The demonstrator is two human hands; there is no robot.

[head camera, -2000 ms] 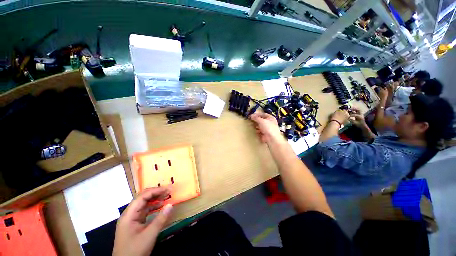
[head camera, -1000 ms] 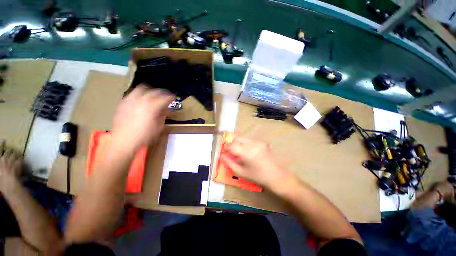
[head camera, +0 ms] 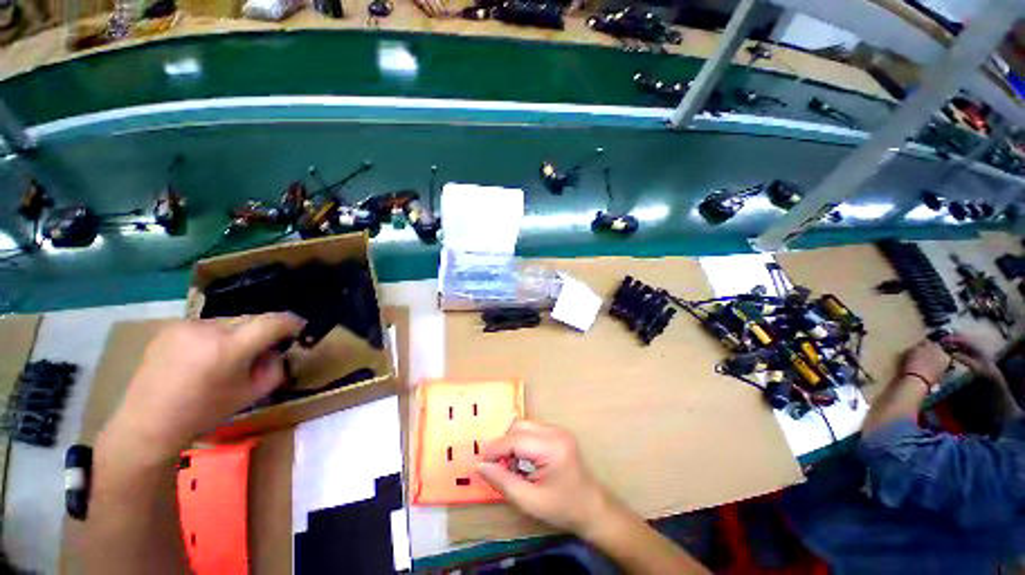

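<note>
My left hand (head camera: 214,365) is over the front left of the brown carton (head camera: 388,365), fingers bent together. Black housings (head camera: 242,294) lie in the carton. Whether the left fingertips grip one cannot be told. My right hand (head camera: 551,477) is over the right part of the orange fixture tray (head camera: 433,421), its thumb and fingers closed on a small greyish part (head camera: 523,465), partly hidden by the fingers. The tray lies flat and shows several dark slots.
A white parts box (head camera: 481,219) with bags, a paper slip (head camera: 576,303), black units (head camera: 643,310) and a yellow-and-black wired pile (head camera: 787,343) lie beyond and right. A second orange tray (head camera: 219,505) and black stepped sheet (head camera: 354,528) are near left. A neighbour's hands are far right.
My right hand has gone from the black units to the orange tray. My left hand has gone from that tray to the carton. The view has shifted.
</note>
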